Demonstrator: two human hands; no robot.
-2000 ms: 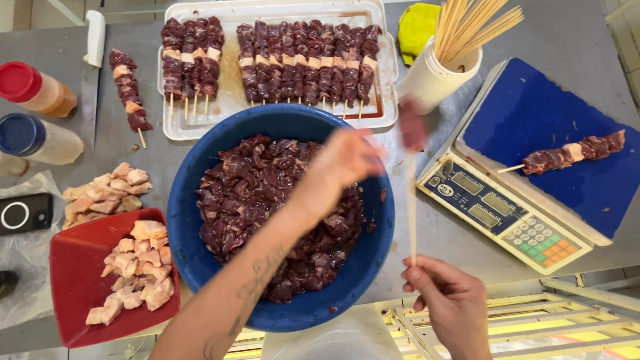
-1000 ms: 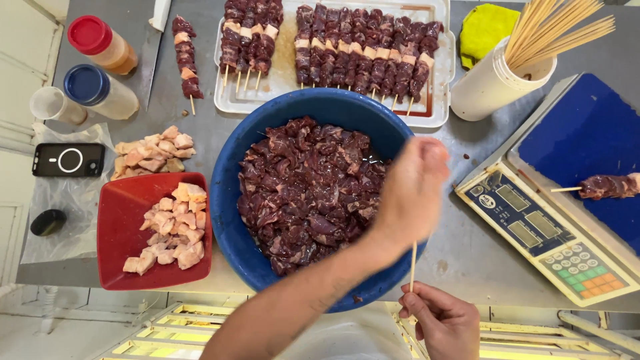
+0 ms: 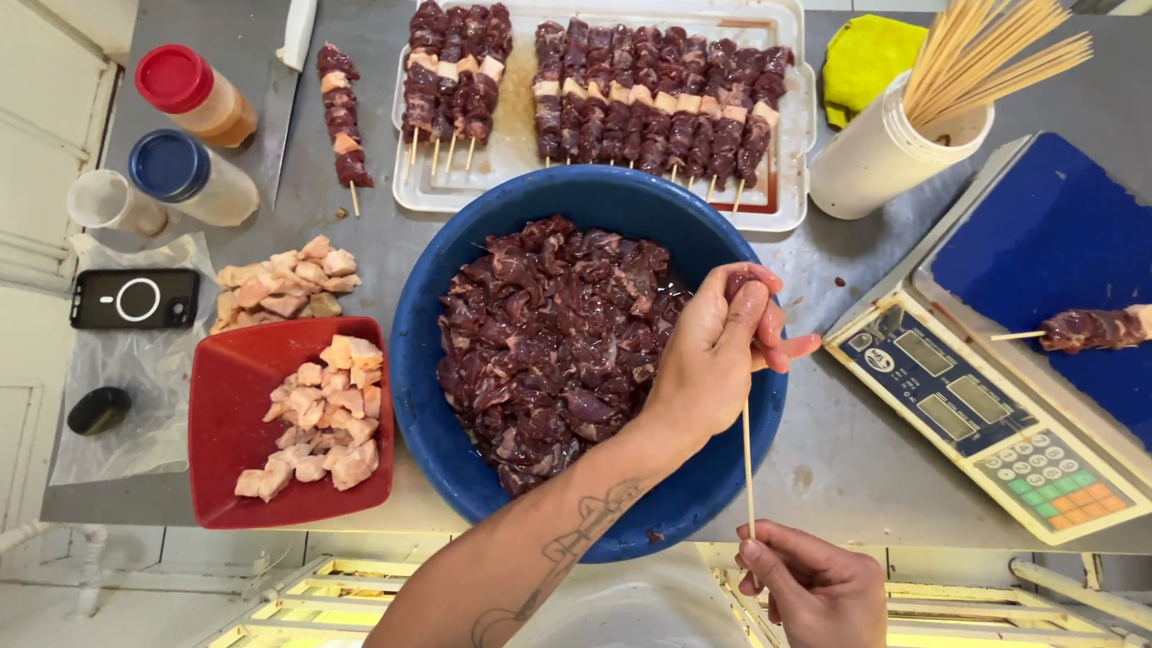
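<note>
My left hand (image 3: pixel 720 351), on the tattooed arm, reaches over the right side of a blue plastic basin (image 3: pixel 414 360) of dark red meat chunks (image 3: pixel 558 351). Its fingers close around meat at the top of an upright wooden skewer (image 3: pixel 747 459). My right hand (image 3: pixel 810 576) pinches the skewer's lower end near the table's front edge. Behind the basin, a white tray (image 3: pixel 801 117) holds several meat skewers (image 3: pixel 657 99) with pale pieces. One more skewer (image 3: pixel 342 117) lies left of the tray. Pale chunks (image 3: pixel 324 405) sit in a red bowl (image 3: pixel 211 423).
On the right, a digital scale (image 3: pixel 972 405) bears a meat skewer (image 3: pixel 1093 329). A white container (image 3: pixel 864 153) of bare skewers stands behind it, beside a yellow cloth (image 3: pixel 868 63). A knife (image 3: pixel 292 54), lidded jars (image 3: pixel 207 180), phone (image 3: pixel 135 299) and more pale pieces (image 3: pixel 288 279) are at left.
My left hand has moved from over the basin to the skewer's top, where meat was visible two seconds ago. My right hand keeps its hold on the lower end. The view has shifted.
</note>
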